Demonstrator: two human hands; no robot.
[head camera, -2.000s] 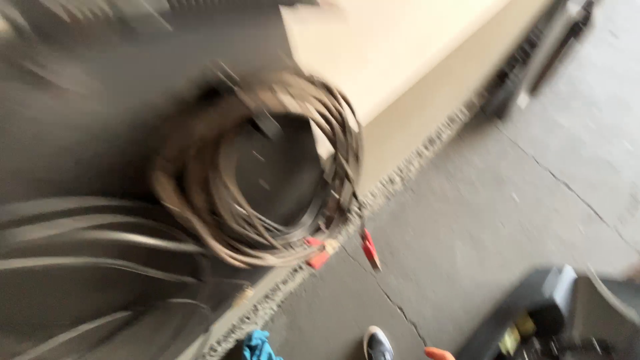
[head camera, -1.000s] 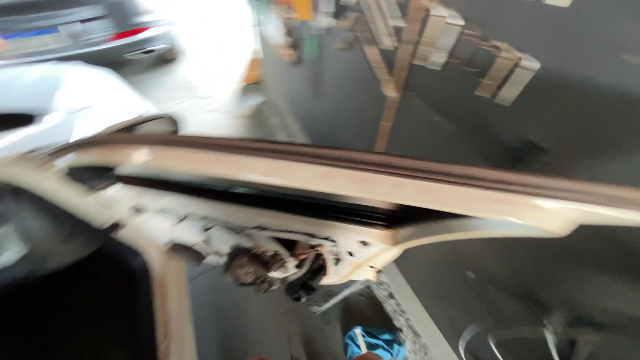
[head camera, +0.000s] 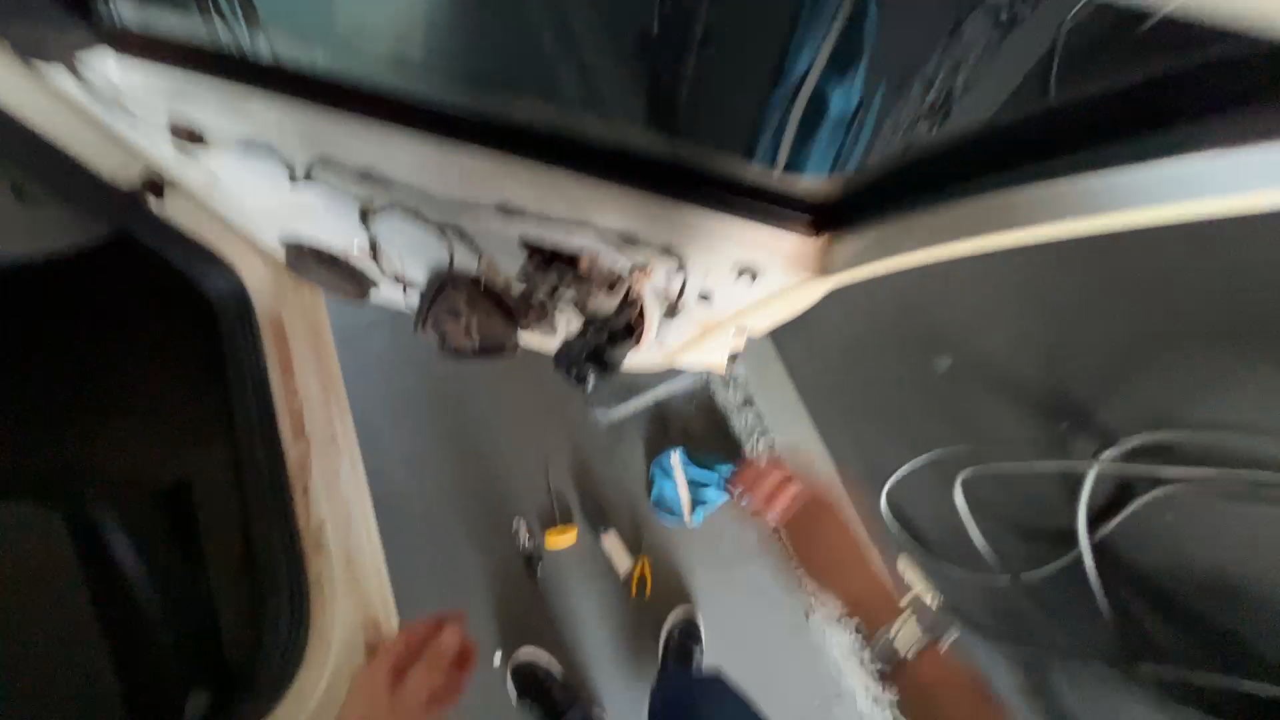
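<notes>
My right hand (head camera: 768, 490), with a watch (head camera: 912, 630) on its wrist, is at the edge of a blue cloth (head camera: 688, 487); blur hides whether the fingers grip it. My left hand (head camera: 425, 665) is low in the view beside the light car body frame (head camera: 345, 520), its fingers curled and blurred, and no object shows in it. Ahead is a car door without its inner panel (head camera: 420, 230), a round speaker (head camera: 468, 318) and dark parts (head camera: 600, 345) hanging at its lower edge.
On the floor are pliers with yellow handles (head camera: 641, 577), a yellow tool (head camera: 560, 537) and a white-handled item (head camera: 616, 552). Light hoses or cables (head camera: 1090, 500) lie coiled at the right. The door glass (head camera: 500, 80) spans the top.
The view has swung from a coiled cable by a wall to the open car door. Both hands now show clearly, the right one at the blue cloth.
</notes>
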